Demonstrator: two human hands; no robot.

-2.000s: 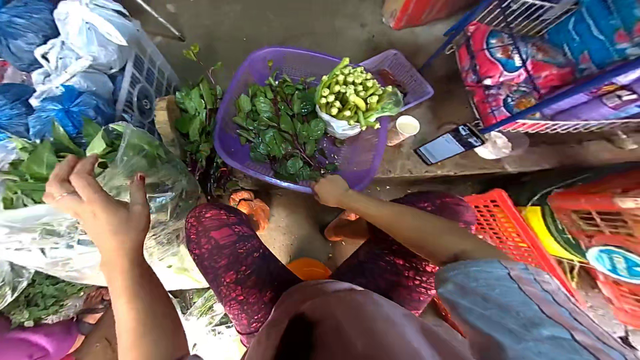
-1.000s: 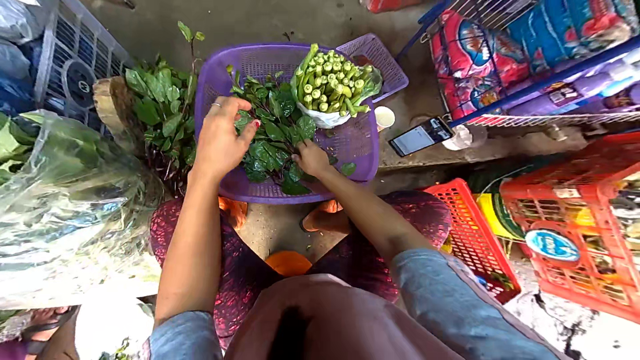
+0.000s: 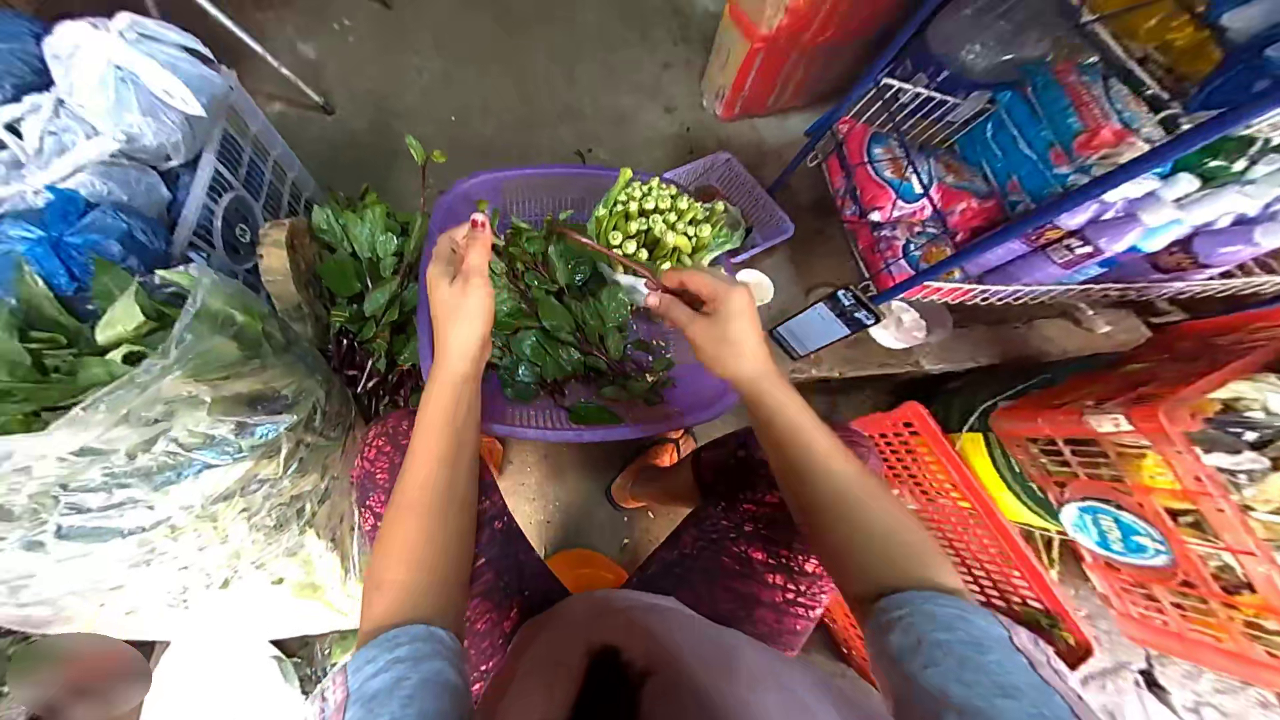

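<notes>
A purple plastic basket [image 3: 600, 428] sits before my knees with dark leafy greens [image 3: 560, 320] in it. At its back right lies a plastic bag of okra pods [image 3: 665, 222]. My right hand [image 3: 715, 325] pinches the reddish stem of one leafy sprig [image 3: 605, 248], held over the greens. Raised over the basket's left side is my left hand [image 3: 465, 290], thumb and fingertips close together with a small green bit at the tips; whether it grips that bit I cannot tell. More leafy stems [image 3: 365, 270] stand just left of the basket.
On the left are a clear plastic bag of greens [image 3: 180, 460] and a grey crate [image 3: 250, 180]. A small purple basket [image 3: 740, 200], a phone [image 3: 825, 322] and a white cup [image 3: 755, 286] lie right of the large basket. Farther right are a wire rack [image 3: 1010, 225] and red crates [image 3: 940, 500].
My left hand has come from the plastic-bagged greens at the left to above the basket. My right hand, at the basket's near rim two seconds ago, now holds a stem on its right side.
</notes>
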